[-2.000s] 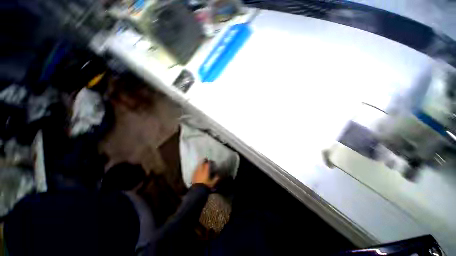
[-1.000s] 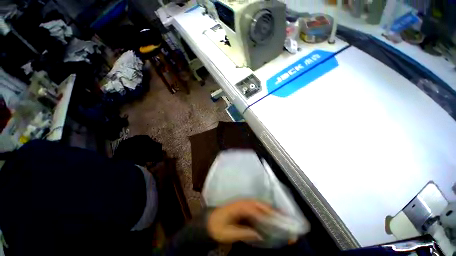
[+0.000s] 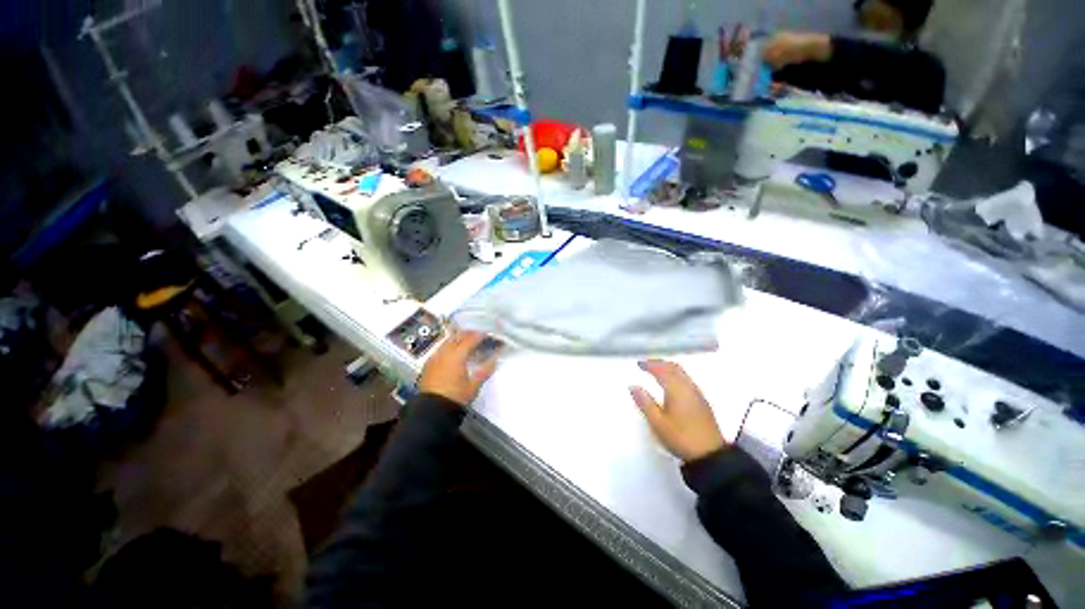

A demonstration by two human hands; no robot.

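Note:
A light grey garment piece point(image 3: 607, 297) lies on or just above the white machine table point(image 3: 571, 422), towards its back edge, partly over the blue label. My left hand point(image 3: 455, 366) is at the garment's near left corner; a small dark thing shows at its fingers, and whether it grips the cloth is unclear. My right hand point(image 3: 678, 408) is just in front of the garment's near right edge, fingers apart and empty. The lockstitch sewing machine point(image 3: 886, 405) stands at the right, its needle area partly hidden.
Another machine's end point(image 3: 416, 238) stands at the left beside a small control panel point(image 3: 416, 333). A dark trough point(image 3: 809, 289) runs behind the table. Opposite are blue-handled scissors point(image 3: 816, 182), a machine point(image 3: 845, 140) and a person's arm point(image 3: 869, 62). A cloth heap point(image 3: 95, 369) lies lower left.
The view has swung up and right. The grey garment piece has moved from below the table edge up onto or over the tabletop. Both hands now show over the table.

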